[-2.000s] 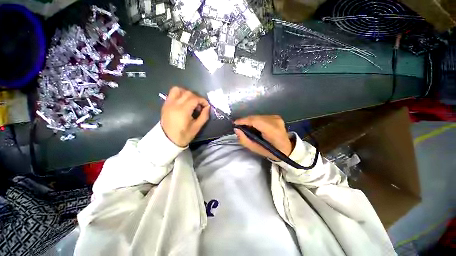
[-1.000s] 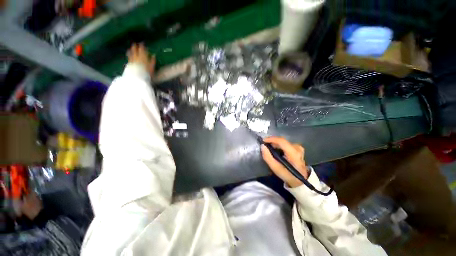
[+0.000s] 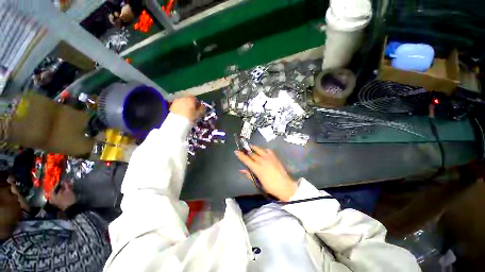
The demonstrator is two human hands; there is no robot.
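Note:
My left hand [image 3: 187, 108] is at the far edge of the loose pile of small strip parts [image 3: 205, 133], beside the purple-rimmed cylinder [image 3: 144, 111]. Its fingers are bunched and partly hidden, so I cannot tell if they hold anything. My right hand [image 3: 268, 170] is low over the bench mat with the dark soldering iron [image 3: 254, 179] held under the palm; its black cable [image 3: 311, 200] runs over the wrist. The right fingertips are at a small board [image 3: 244, 144] at the near edge of the dense board pile [image 3: 274, 103].
A tape roll [image 3: 334, 87] and white cup [image 3: 346, 34] stand behind the boards. Thin silver wires [image 3: 372, 123] lie on the green mat at right. A cardboard tray [image 3: 420, 77] holds a light-blue item. A green conveyor belt [image 3: 212, 50] runs behind. Another person's hand [image 3: 64, 196] is at left.
My left hand has come back from the conveyor belt to the strip pile. My right hand has turned flatter, with its fingers now extended to a board. The view has shifted.

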